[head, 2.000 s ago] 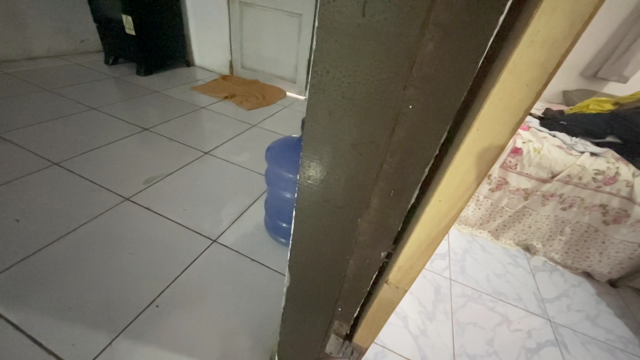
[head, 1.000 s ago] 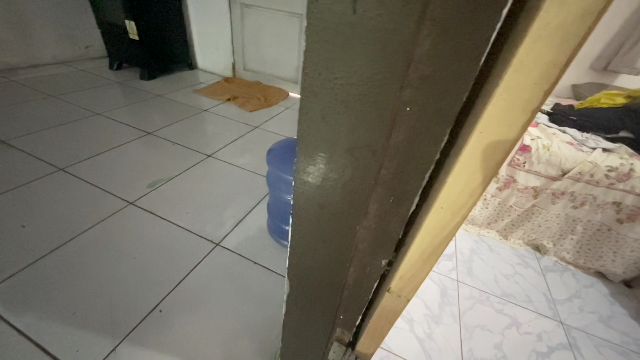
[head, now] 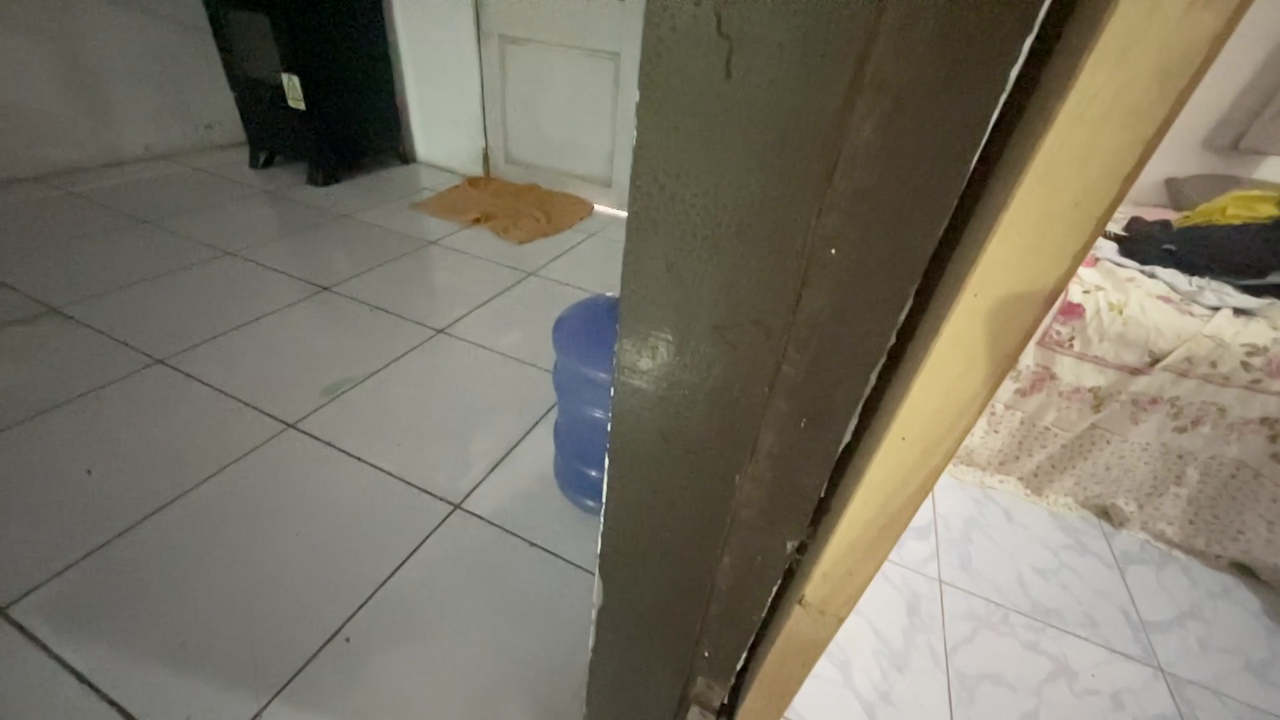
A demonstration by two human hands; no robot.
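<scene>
Neither my left hand nor my right hand shows in the head view. A dark painted door frame point(head: 730, 360) stands close in front, tilted across the middle of the view, with a pale wooden strip point(head: 960, 330) along its right side. Partly hidden behind the frame's left edge, a blue ribbed plastic water jug point(head: 583, 400) stands on the grey-white tiled floor point(head: 370, 400). An orange cloth point(head: 510, 208) lies crumpled on the floor farther back, by the foot of a white panelled door point(head: 557, 105).
At the back left stands a black appliance or cabinet on short feet point(head: 320, 90). Right of the frame, a bed with a floral cover point(head: 1150, 400) holds dark clothes point(head: 1200, 248) and a yellow cloth point(head: 1235, 207). Marbled tiles point(head: 1040, 580) lie below it.
</scene>
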